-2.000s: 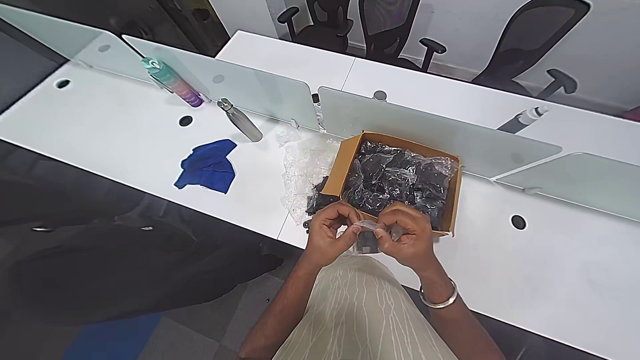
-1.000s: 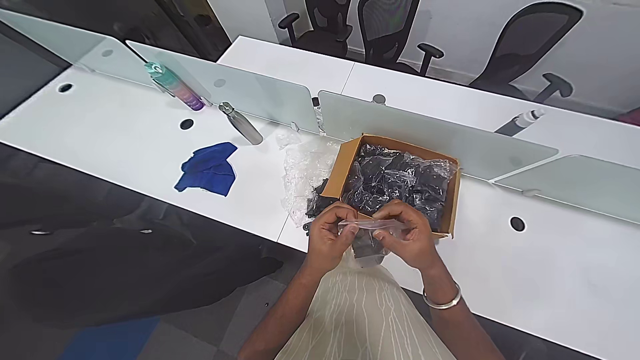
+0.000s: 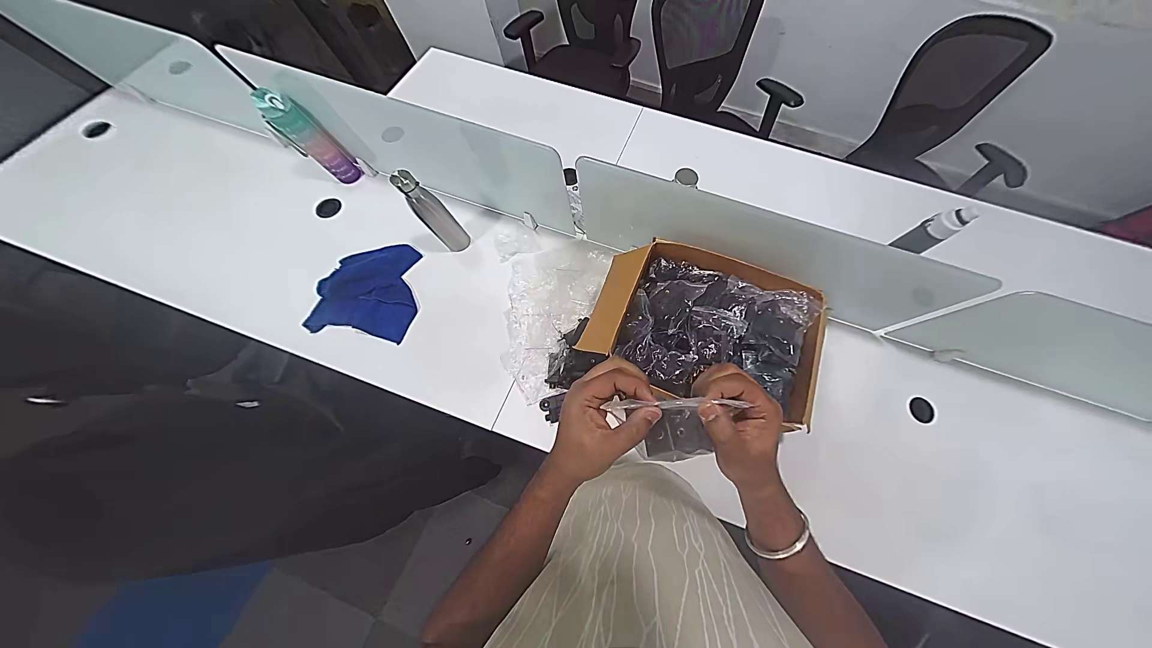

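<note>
My left hand (image 3: 601, 418) and my right hand (image 3: 740, 421) pinch the top edge of a clear plastic bag (image 3: 677, 439) between thumbs and fingers. Dark parts show inside the bag, which hangs at the desk's front edge. Just beyond it stands an open cardboard box (image 3: 813, 382) filled with dark items in clear plastic bags (image 3: 715, 328). Black parts (image 3: 573, 360) lie against the box's left side, partly hidden by my left hand. Clear empty-looking plastic bags (image 3: 544, 306) are spread left of them.
A blue cloth (image 3: 369, 292) lies on the white desk (image 3: 1008, 504). Behind it stand a metal bottle (image 3: 432, 211) and a green-to-purple bottle (image 3: 308, 137). Frosted glass partitions (image 3: 774, 238) run along the desk's back. Office chairs (image 3: 958, 90) are beyond.
The bag's top edge appears stretched straighter between my fingers than two seconds ago. Both hands stay in nearly the same place in front of the box.
</note>
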